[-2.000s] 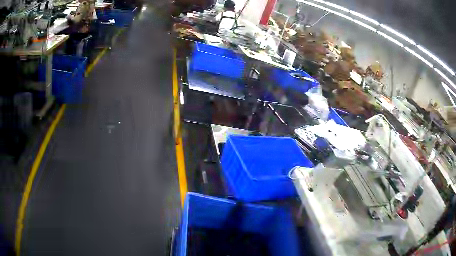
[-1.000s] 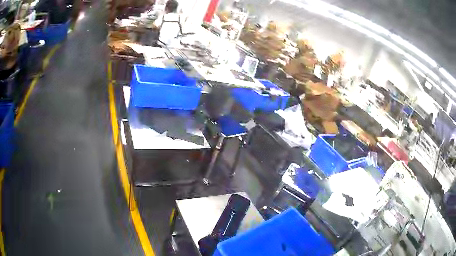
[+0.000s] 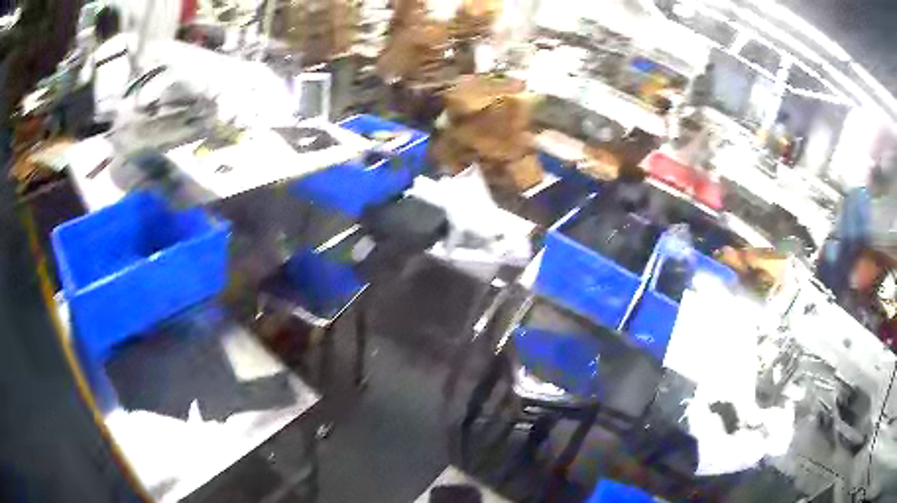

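Note:
Neither of my hands is in the picture. Nearest in front, a low pale table (image 3: 258, 432) at the lower left bears flat dark pieces (image 3: 187, 368). A blue tote (image 3: 148, 285) stands on its back end. A stool with a blue seat (image 3: 559, 362) stands right of the middle. White sheets or cloth (image 3: 723, 373) lie at the right, beside a pale machine table (image 3: 836, 393). The frame is blurred.
More blue totes (image 3: 590, 270) stand at centre right and behind (image 3: 369, 182). A second blue stool (image 3: 320, 285) stands at centre left. Brown pieces (image 3: 487, 123) are piled farther back. Grey floor (image 3: 388, 422) runs between the stools. A yellow line (image 3: 87, 388) crosses the left.
The view has swung right and moved forward. The aisle has slid off to the left, and the pale table, totes and stools are nearer. The nearest blue tote has nearly left the bottom edge.

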